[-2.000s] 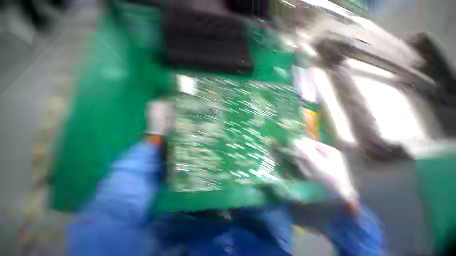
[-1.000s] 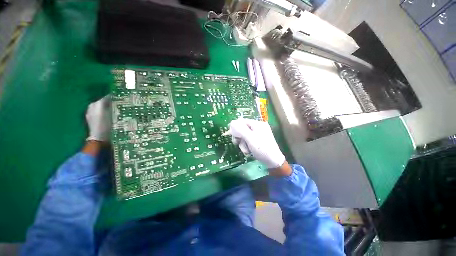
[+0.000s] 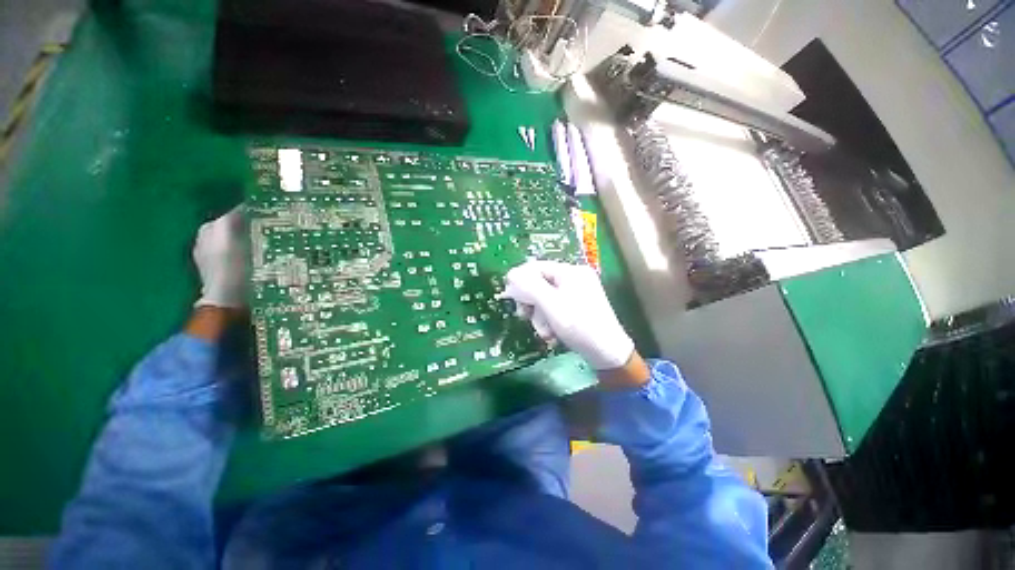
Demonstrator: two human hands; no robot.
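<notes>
A large green circuit board with white markings and small pads lies in front of me, with a white label at its upper left corner. My left hand, in a white glove, is at the board's left edge; its fingertips are hidden at or under the edge. My right hand, also gloved in white, is over the board's right part with the fingers closed together. Something small and dark shows at its fingertips, too small and hidden to name.
A thick black slab lies behind the board on the green mat. Two pale tubes, two small white cones and an orange item lie to the right. A looped white cable is behind. A machine with a white bed stands right.
The blur of the earliest frame is gone and the view has shifted. Since one second ago, my right fingertips have turned slightly on the board; my left hand stays at the left edge.
</notes>
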